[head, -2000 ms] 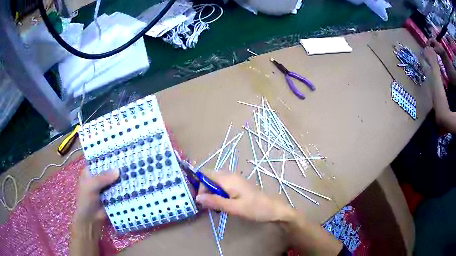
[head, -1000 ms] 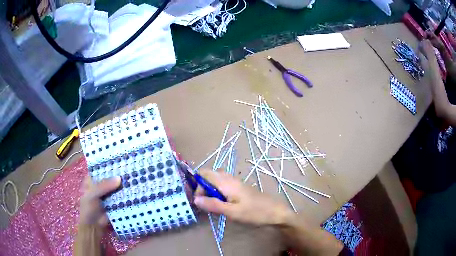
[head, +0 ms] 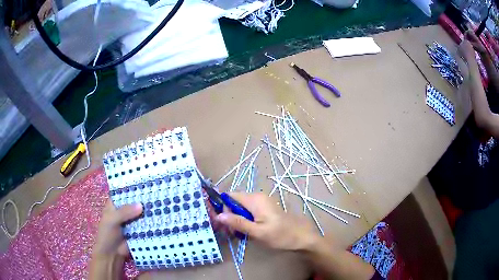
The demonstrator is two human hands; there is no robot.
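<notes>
A white circuit board panel (head: 158,199) with rows of dark dots is held tilted above the bench. My left hand (head: 117,229) grips its left edge, thumb on the face, other fingers hidden behind. My right hand (head: 268,221) holds blue-handled cutters (head: 236,206), their dark jaws at the panel's right edge. I cannot tell if the jaws are closed on it. Thin white edge strips (head: 301,158) lie loosely crossed right of the panel, some partly behind my right hand.
Pink bubble wrap (head: 65,229) lies under my left hand. Purple-handled cutters (head: 321,90), a white pad (head: 352,47) and a yellow screwdriver (head: 73,160) lie along the back. Small boards (head: 376,251) are in a red-lined box. Another person's arm (head: 479,93) is far right, near another panel (head: 440,104).
The panel and my left hand have moved slightly right and down. The blue cutters stay at the panel's right edge, their handles looking more spread. White bags at the back appear further right.
</notes>
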